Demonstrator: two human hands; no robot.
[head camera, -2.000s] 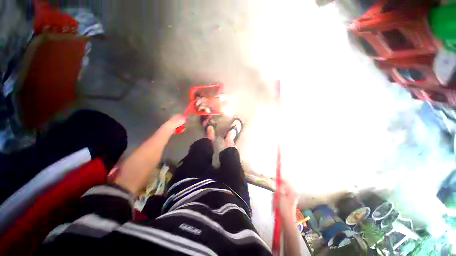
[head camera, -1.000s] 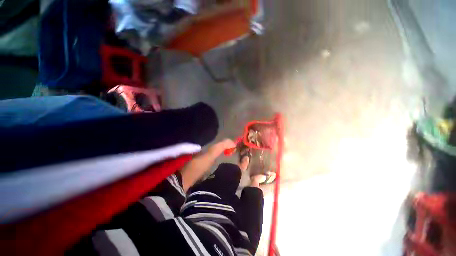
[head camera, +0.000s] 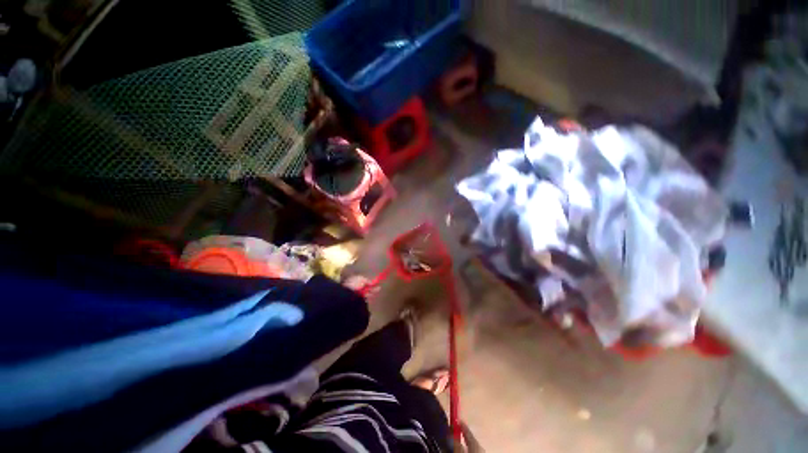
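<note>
The red dustpan (head camera: 420, 254) is held low over the floor, with pale scraps inside. My left hand (head camera: 357, 283) is small and blurred at its handle, mostly hidden behind hanging dark cloth. The long red broom stick (head camera: 454, 354) runs from beside the dustpan to the bottom edge. My right hand (head camera: 468, 437) shows only as a small blurred patch at the stick's lower end, cut off by the picture's edge.
A heap of white cloth (head camera: 594, 212) lies in a red-rimmed holder on the right, beside a pale table (head camera: 762, 310). A blue crate (head camera: 381, 53) stands on red stools (head camera: 403, 133). Green netting (head camera: 204, 124) is at upper left.
The view has swung from the bright floor to the darker indoor area. The cloth heap, blue crate and netting have come into view. The dustpan and broom are still held.
</note>
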